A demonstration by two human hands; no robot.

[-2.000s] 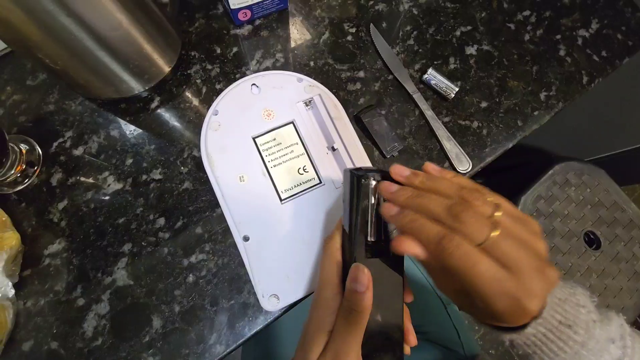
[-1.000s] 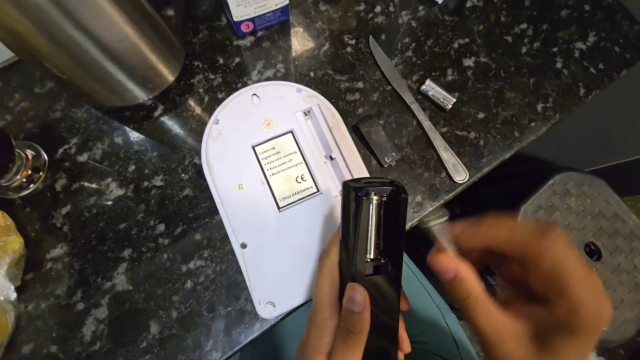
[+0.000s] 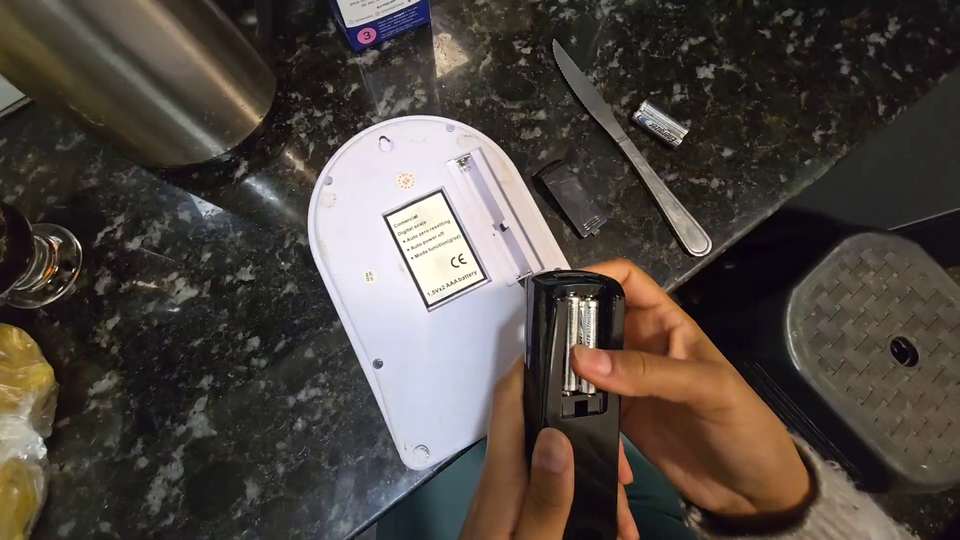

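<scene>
My left hand [image 3: 525,480] holds a black remote control [image 3: 577,465], back side up, with its battery bay uncovered. Two AAA batteries [image 3: 582,330] lie side by side in the bay. The thumb of my right hand [image 3: 690,397] rests on them, while its fingers wrap behind the remote's upper end. Beneath, a white digital scale [image 3: 442,360] lies upside down on the counter, its long battery compartment [image 3: 499,217] uncovered and without batteries. Beside it are a black battery cover [image 3: 571,199], a serrated table knife [image 3: 630,146] and more batteries [image 3: 660,124], seemingly a pair.
A steel container [image 3: 172,82] stands at the upper left, near a blue and white box [image 3: 382,22]. A glass with a dark drink [image 3: 45,262] and a plastic bag of yellow food [image 3: 22,427] are at the left edge. Beyond the counter's edge stands a dark woven-pattern stool [image 3: 877,360].
One second ago a single battery showed in the remote's bay and my right hand was off to the right; now two batteries lie there and my right hand grips the remote.
</scene>
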